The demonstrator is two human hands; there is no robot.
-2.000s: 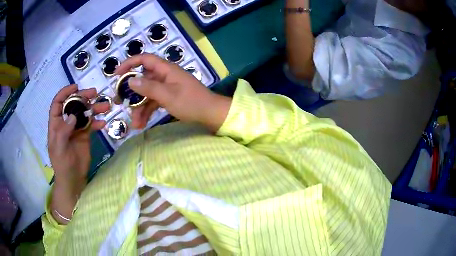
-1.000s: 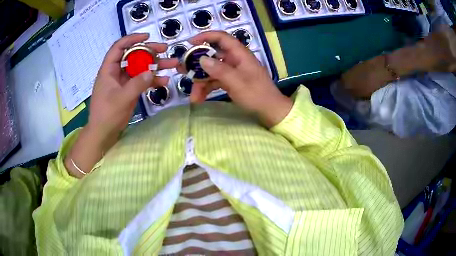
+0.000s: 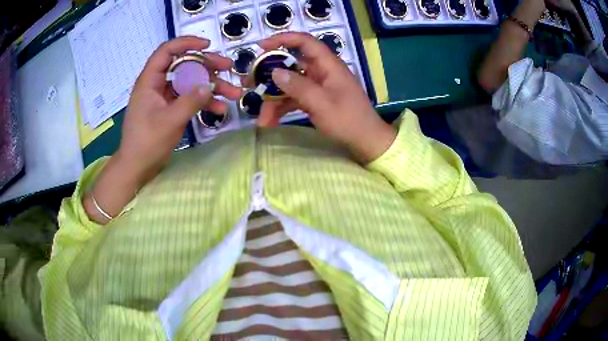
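Note:
My left hand (image 3: 157, 100) holds a round smartwatch head (image 3: 189, 78) by its rim. Its face is lit plain pale pink-violet, with small white tabs at opposite sides. My right hand (image 3: 327, 90) holds a second watch head (image 3: 275, 72) with the thumb on its face. That face is dark with faint purple marks, and white tabs show at its rim. Both heads are above the white compartment tray (image 3: 203, 30) with the dark blue border, whose pockets hold several dark-faced watch heads. My hands hide part of the tray.
Printed record sheets (image 3: 110, 56) lie left of the tray. Yellow tape (image 3: 378, 63) runs along its right side on the green mat (image 3: 427, 63). A second tray (image 3: 437, 25) of watch heads is at the upper right. Another person's arm (image 3: 510, 50) reaches in at the right.
The left watch head's face went from dark to red, and now to pale pink-violet. Both hands shifted right in view as the camera turned. The other person's arm has moved towards the top.

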